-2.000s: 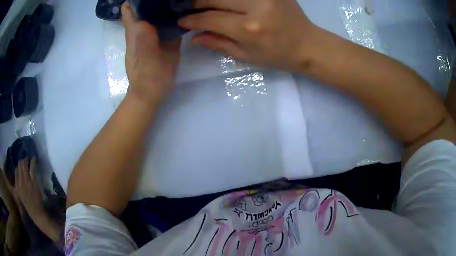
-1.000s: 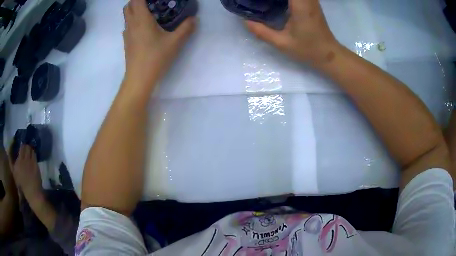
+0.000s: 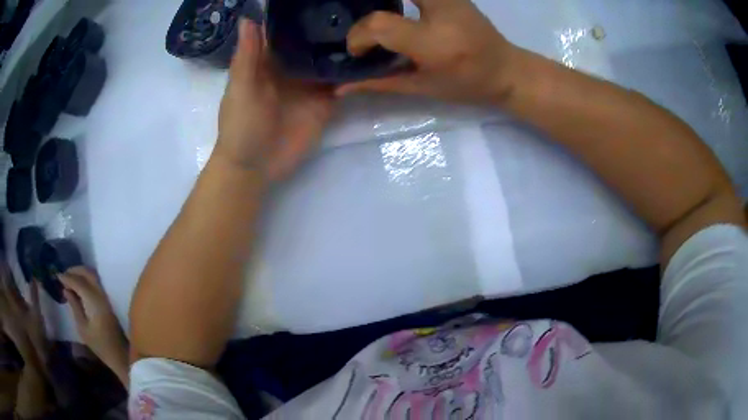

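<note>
A dark base housing (image 3: 316, 37) is at the top edge, its open side showing a centre boss with a hole. My left hand (image 3: 275, 115) is under and beside it, supporting its lower left side. My right hand (image 3: 435, 49) grips its right side, thumb below and bent fingers reaching inside the shell. Whether the fingertips pinch a small part cannot be told. A parts cup (image 3: 209, 29) with small round pale pieces stands just left of the housing, behind my left fingers.
Several dark housings (image 3: 57, 168) stand along the left side of the white sheeted bench (image 3: 377, 230). Another person's hands (image 3: 90, 308) work at a housing at the lower left. A small pale bit (image 3: 598, 33) lies at the upper right.
One second ago my hands were apart, the left at the parts cup and the right holding the housing. Now both are at the housing, which has moved left beside the cup.
</note>
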